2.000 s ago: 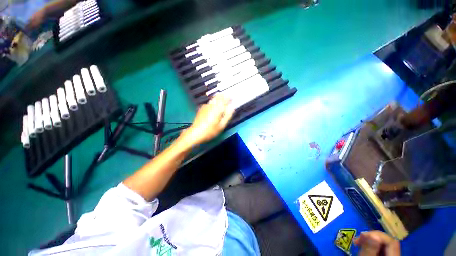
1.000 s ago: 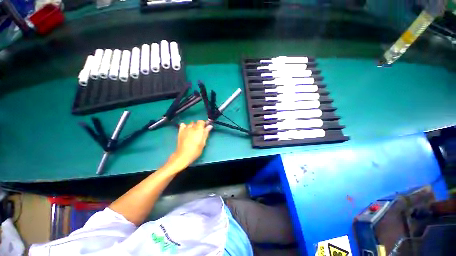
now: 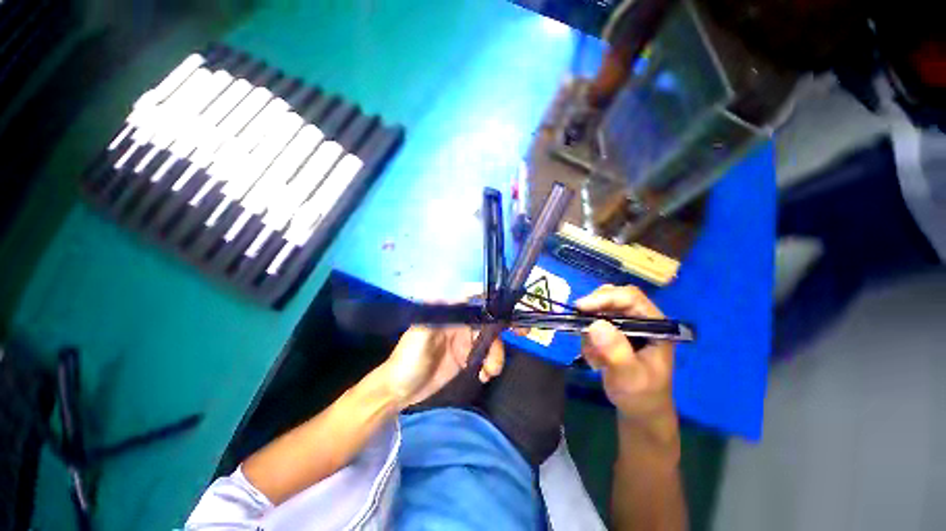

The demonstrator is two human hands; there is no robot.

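A black tripod-handle unit (image 3: 496, 311) is held up over my lap at the blue table's edge, its legs spread out and its tube pointing up and to the right. My left hand (image 3: 441, 358) holds it near the centre joint. My right hand (image 3: 628, 347) pinches one leg on the right side between thumb and fingers. The centre joint partly hides the left fingertips.
A black slotted foam tray (image 3: 275, 285) with a row of white units (image 3: 244, 130) lies on the green bench (image 3: 156, 342). Another black unit (image 3: 75, 415) lies lower left. The machine (image 3: 565, 145) with clear guard (image 3: 669, 114) stands on the blue table (image 3: 726, 342). Grey floor is at right.
My left hand has picked up a black unit from the bench and brought it over my lap. My right hand has come into view and grips its leg. The view has turned right.
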